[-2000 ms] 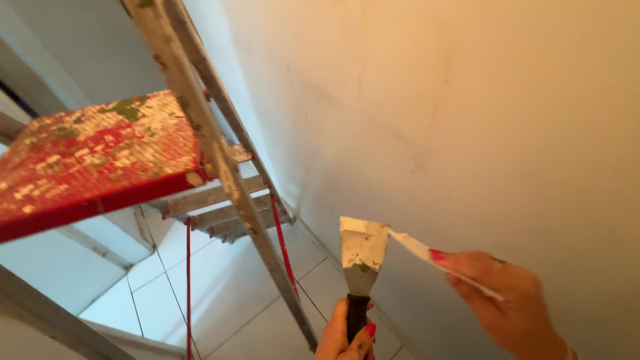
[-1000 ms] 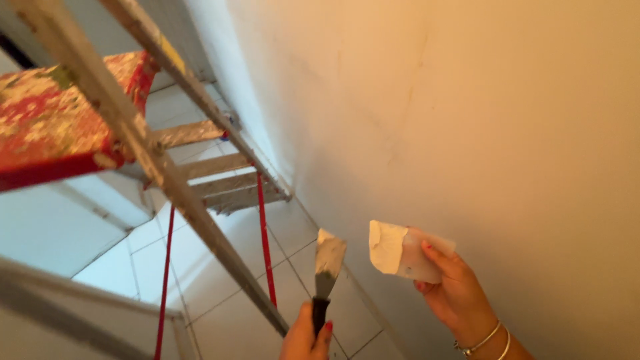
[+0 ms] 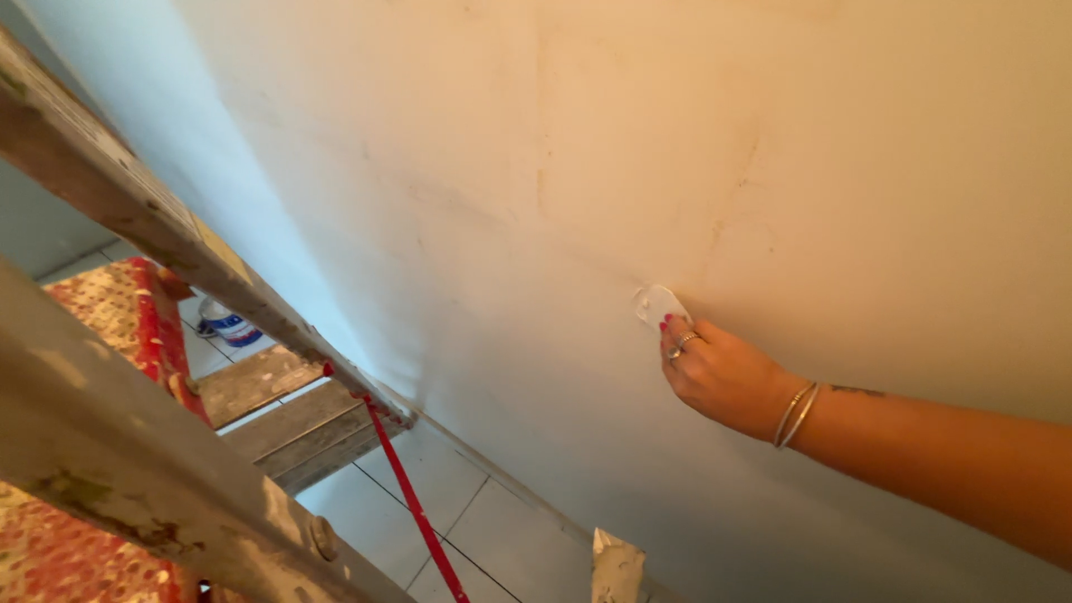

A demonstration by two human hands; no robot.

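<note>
My right hand [image 3: 720, 368], with rings and bracelets, grips a flat, pale plastic spreader [image 3: 660, 306] and holds it against the wall [image 3: 586, 167] a little right of the middle. White filler shows around the spreader's edge. At the bottom edge stands the filler-coated blade of a putty knife [image 3: 618, 568]; its handle is out of the frame. My left hand, which held that knife by its black handle in the earlier frames, is out of view below. Faint marks and cracks run across the wall above my right hand.
A paint-spattered stepladder [image 3: 193, 268] with a red platform [image 3: 155, 335] and red straps [image 3: 414, 502] stands close on the left. Behind it a blue and white can [image 3: 230, 325] is on the tiled floor [image 3: 494, 536]. A skirting strip runs along the wall's foot.
My right hand has moved the spreader from beside the putty knife onto the wall. My left hand has gone out of view at the bottom. The view has shifted, and the ladder looks nearer.
</note>
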